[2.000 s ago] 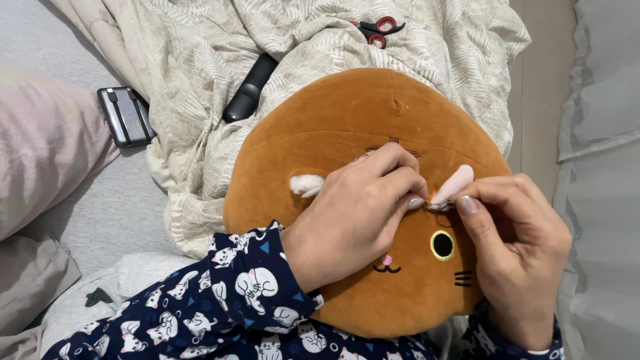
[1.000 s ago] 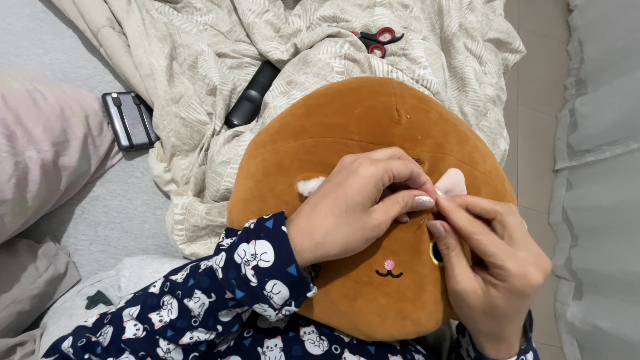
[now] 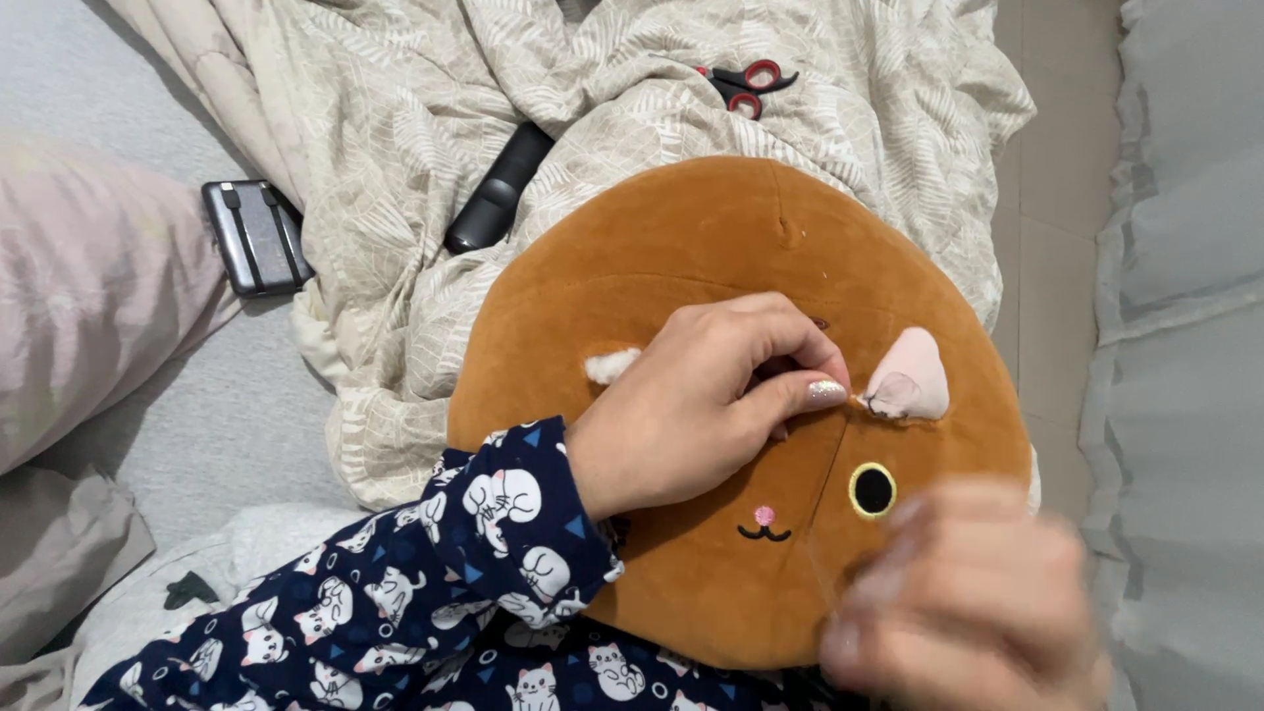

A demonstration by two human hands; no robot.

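A round brown plush cushion (image 3: 652, 247) with an embroidered cat face lies in front of me. My left hand (image 3: 701, 405) rests on it, thumb and forefinger pinching the brown fabric beside the pink ear (image 3: 913, 370). Dark thread is looped at the base of that ear. White stuffing (image 3: 612, 366) shows left of my left hand. My right hand (image 3: 973, 592), blurred, is over the lower right of the cushion, fingers bent together; a faint thread seems to run near it. Whether it holds a needle cannot be made out.
Scissors with black and red handles (image 3: 748, 87) lie on the rumpled patterned bedding (image 3: 385, 197) beyond the cushion. A black cylindrical object (image 3: 499, 188) lies to their left. A power bank with short cables (image 3: 259, 237) sits beside a pink pillow (image 3: 89, 286). A grey curtain (image 3: 1185, 346) hangs at the right.
My right hand has moved away from the pink ear, down towards the lower right, leaving the ear and the embroidered eye in view. My left hand still pinches near the ear.
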